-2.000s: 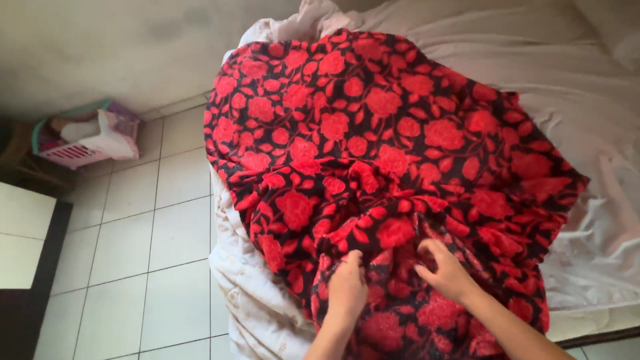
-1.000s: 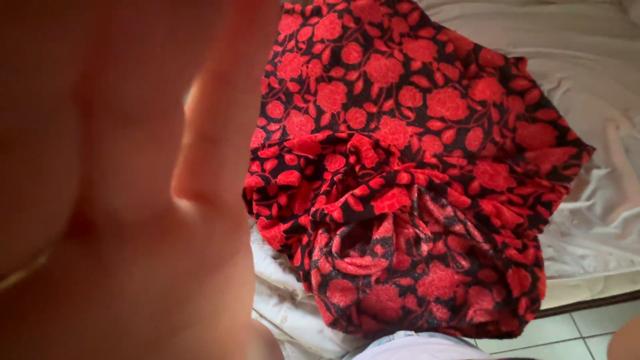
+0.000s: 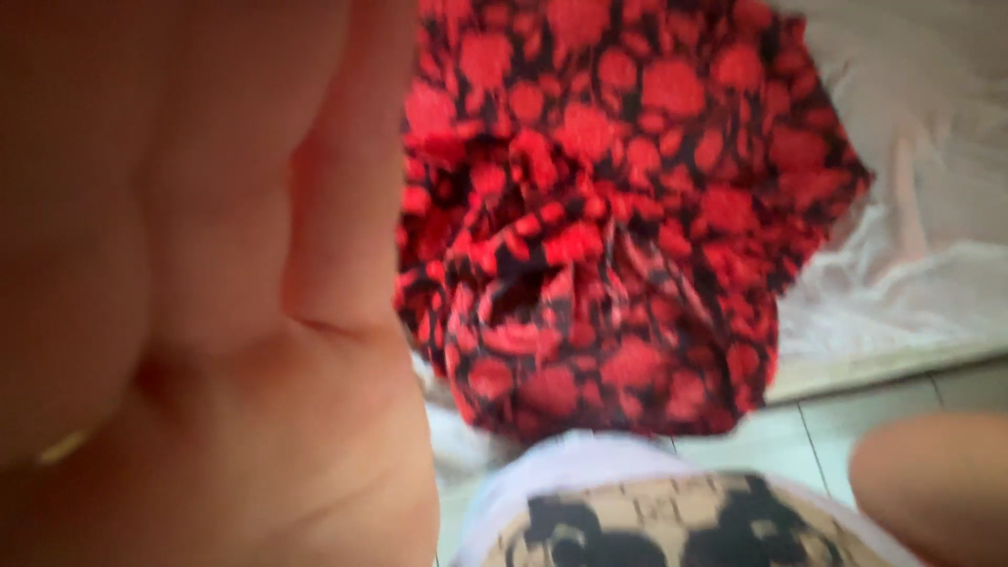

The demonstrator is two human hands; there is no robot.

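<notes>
A red and black floral cloth lies bunched over the near side of the bed, with deep folds and a dark opening in its lower middle. Very close to the camera, a hand that appears to be my left hand covers the whole left side of the view, blurred; its fingertips are out of frame, and no object shows in it. At the lower right edge is a blurred patch of skin, cut off by the frame; whether it is part of my right arm cannot be told.
A pale, wrinkled bed cover spreads to the right of the cloth. White floor tiles show past the bed's edge. My printed shirt fills the bottom middle.
Two seconds ago both hands were on the cloth's lower folds; now neither touches it in view. One hand has come up close before the camera. The view has tilted down.
</notes>
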